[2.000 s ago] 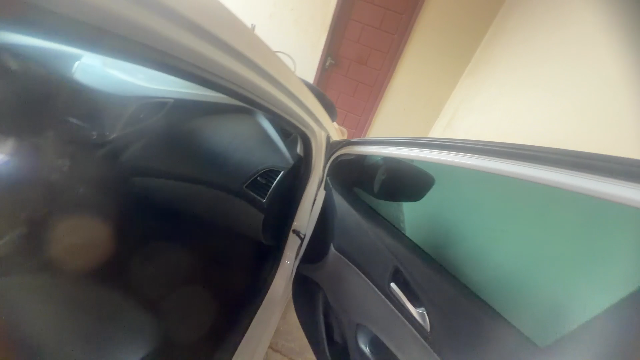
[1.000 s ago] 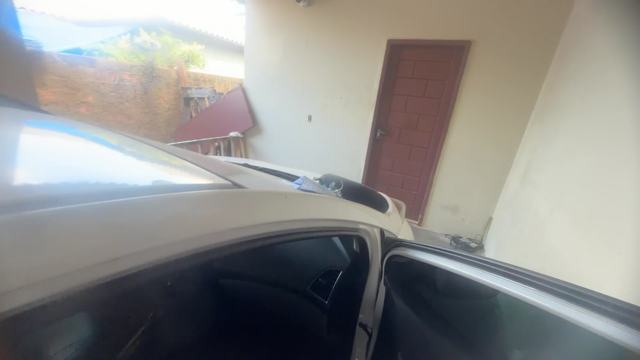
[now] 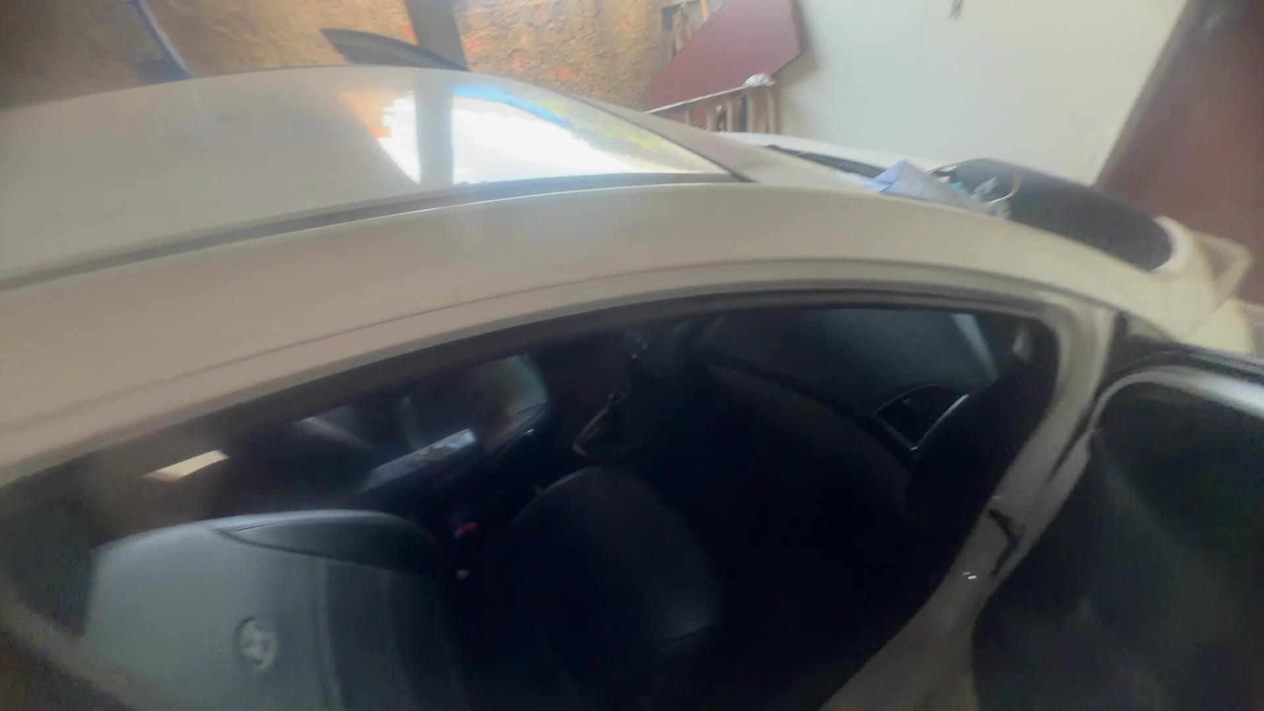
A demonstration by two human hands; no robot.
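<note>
Neither my left hand nor my right hand shows in the head view. Across the frame stretches the pale roof [image 3: 553, 232] of a car, with the windshield [image 3: 533, 138] beyond it reflecting bright light. Below the roof edge the door opening gives onto a dark cabin. A dark front seat [image 3: 267, 602] with a round emblem stands at the lower left. An air vent [image 3: 918, 413] sits at the end of the dashboard [image 3: 810, 346]. At the right edge the car door [image 3: 1175, 513] stands open.
Some small items, one bluish [image 3: 918, 185], lie on the car's front beside a black object [image 3: 1066, 207]. Behind the car are a rough brick wall [image 3: 563, 44], a dark red panel [image 3: 736, 49] and a pale wall [image 3: 968, 79]. A reddish door [image 3: 1205, 138] is at the upper right.
The view has risen from the cabin to above the roof, then turned left and down. More of the roof and the front seat now show.
</note>
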